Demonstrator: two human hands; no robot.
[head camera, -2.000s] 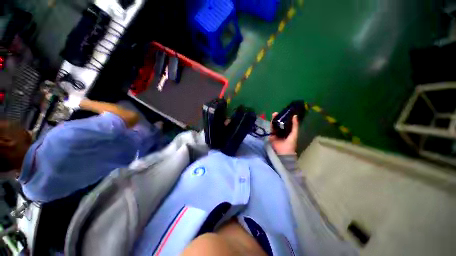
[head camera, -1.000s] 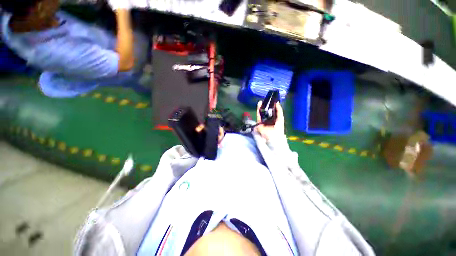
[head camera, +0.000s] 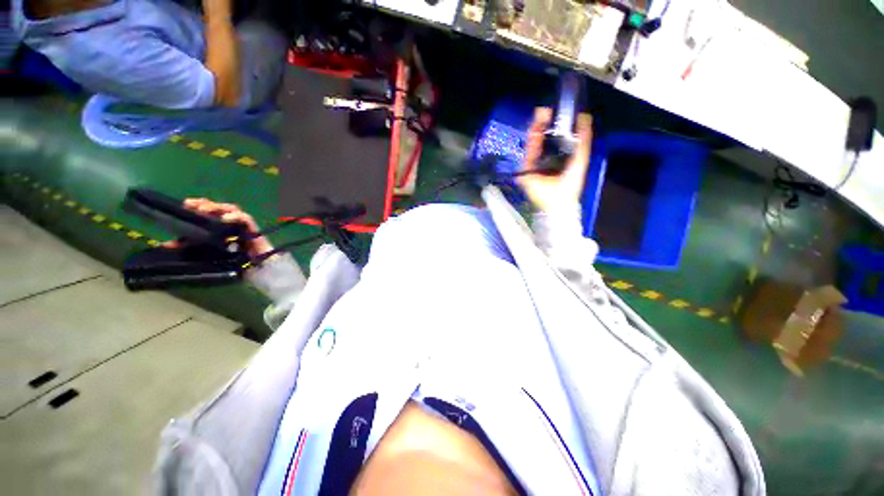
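My left hand (head camera: 228, 221) is out to the left and holds two black power adapters, one above the other (head camera: 184, 266). Black cords run from them toward my body. My right hand (head camera: 557, 160) is raised ahead, right of centre, with a dark adapter (head camera: 562, 126) in it. That adapter is blurred and has a bright sheen. A cord runs left from it.
A dark tray with a red rim (head camera: 396, 145) lies ahead left. Blue bins (head camera: 669, 218) are below the curved white bench (head camera: 717, 87). A seated person in blue (head camera: 145, 58) is at upper left. A cardboard box (head camera: 800, 320) is on the right floor. Pale cabinets (head camera: 107, 358) are at lower left.
My left hand has swung outward to the left with its two adapters, away from my chest. My right hand has moved forward and slightly right, toward the bench, with its adapter.
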